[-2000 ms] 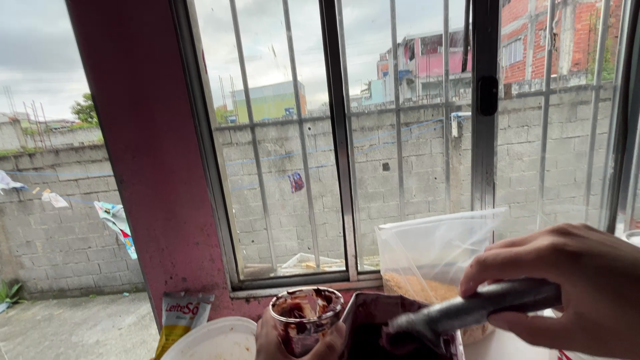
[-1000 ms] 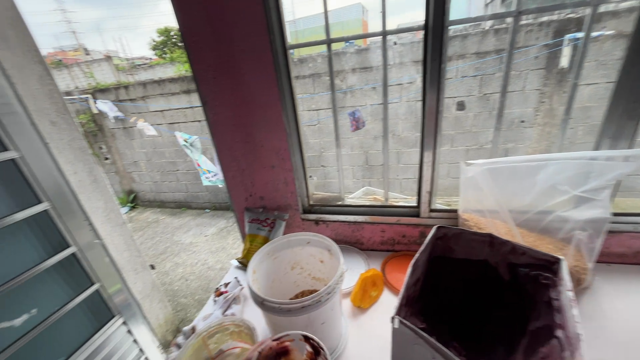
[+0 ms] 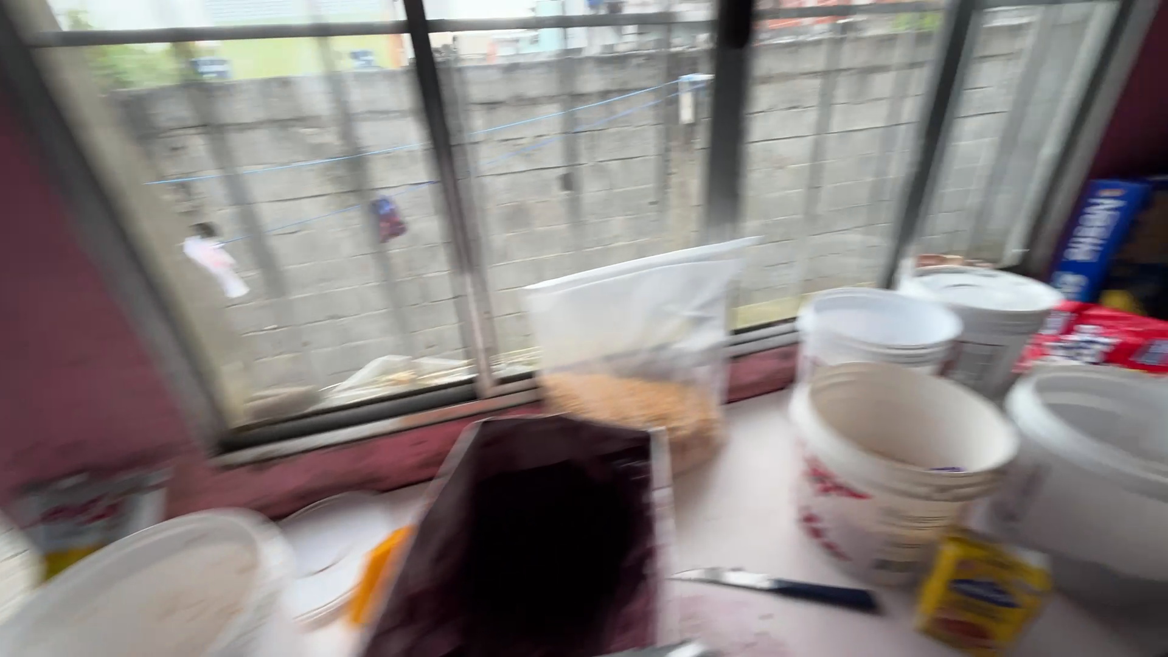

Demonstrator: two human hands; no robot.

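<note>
Neither of my hands shows in the head view now. A box [image 3: 584,538] with a dark purple-brown smeared inside stands at the bottom centre, its depth in shadow. Part of a light metallic thing [image 3: 680,650] shows at the bottom edge beside it. To the right of the box a knife with a dark handle [image 3: 812,591] lies on the white table. Behind the box a clear plastic bag [image 3: 639,392] of tan crumbs or chopped nuts stands against the window ledge. An orange plastic piece [image 3: 376,570] touches the box's left side.
A white tub [image 3: 246,557] and a white lid [image 3: 333,547] are at the left. On the right stand an open white bucket [image 3: 903,456], several more tubs, a small yellow box [image 3: 984,593] and a red packet [image 3: 1100,338]. The barred window [image 3: 474,274] rises behind the table.
Two seconds ago my hands held a smeared clear cup and a dark-handled tool; both hands are now out of view. The view has swung down, then right, and is blurred.
</note>
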